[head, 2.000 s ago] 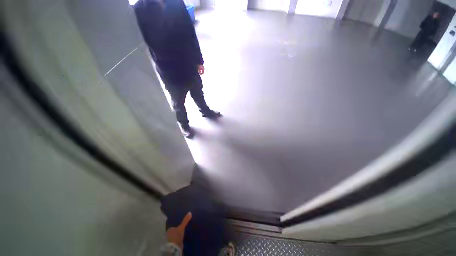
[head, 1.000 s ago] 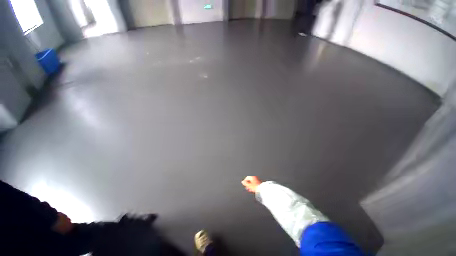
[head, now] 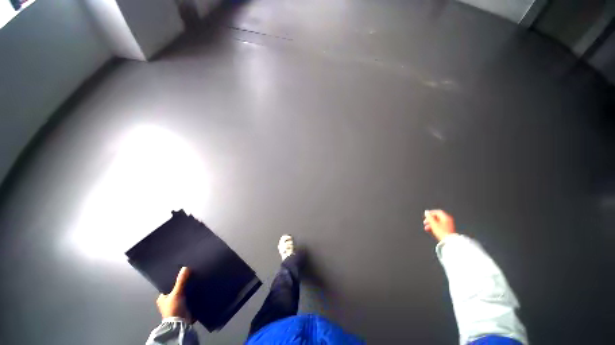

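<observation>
A stack of dark navy-black flat sheet pieces [head: 202, 269] is at the lower left, tilted, with slightly uneven layered edges and a small dark tab at its top corner. My left hand [head: 174, 296] holds the stack at its lower left side, with the thumb on top and the other fingers hidden beneath. My right hand [head: 440, 224] is at the lower right, away from the stack, held out over the floor. Its fingers are curled and no object shows in it.
Grey glossy floor [head: 350, 148] spreads ahead with a bright light reflection at the left. A white wall and pillar [head: 138, 30] stand at the upper left. A doorway-like recess [head: 573, 23] is at the upper right. One light shoe [head: 286, 246] shows below centre.
The doorway and studded metal floor are out of view. The person in dark clothes is no longer seen. The stack and my left hand now show clearly; my right hand has shifted right in view.
</observation>
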